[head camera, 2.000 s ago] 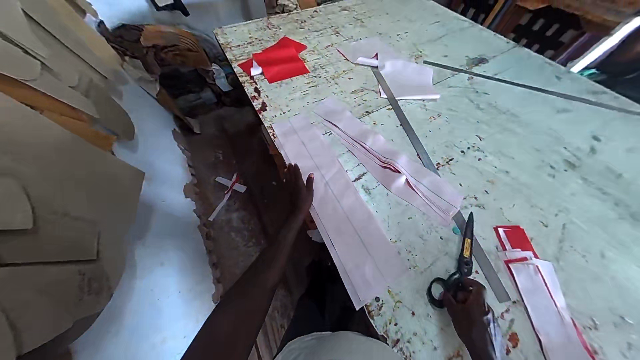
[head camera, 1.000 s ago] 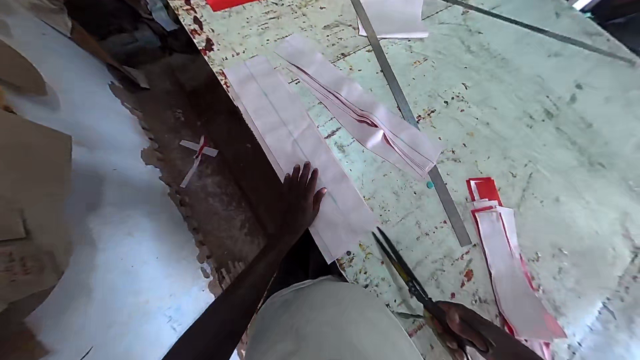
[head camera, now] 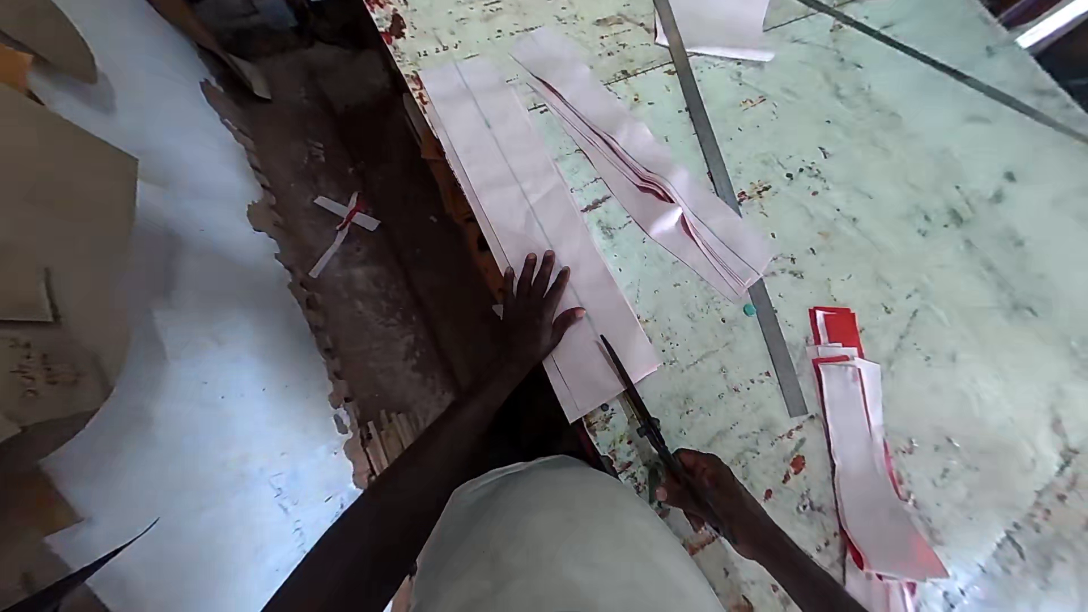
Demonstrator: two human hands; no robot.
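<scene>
My left hand point(head camera: 537, 308) lies flat, fingers spread, on a long pale pink layered strip of material point(head camera: 527, 195) with a line drawn along it, at the table's edge. In my right hand point(head camera: 710, 493) is a pair of black-handled scissors point(head camera: 648, 423). One blade shows over the near end of the strip beside the line; the other blade is hidden beneath it. A second bundle of folded pale pink strips point(head camera: 654, 183) lies slantwise to the right of the first. Further right is a stack of red and white cut pieces point(head camera: 858, 450).
A metal ruler point(head camera: 710, 140) passes under the second bundle. Another long dark strip point(head camera: 943, 72) crosses the far right of the stained table point(head camera: 918, 221). A pale piece point(head camera: 722, 25) lies at the back. White and red scraps point(head camera: 347, 223) are on the floor at left.
The scissors have moved from the right of the table to the near end of the strip, where their blades now straddle it. My left hand stays on the strip. The view has tilted down.
</scene>
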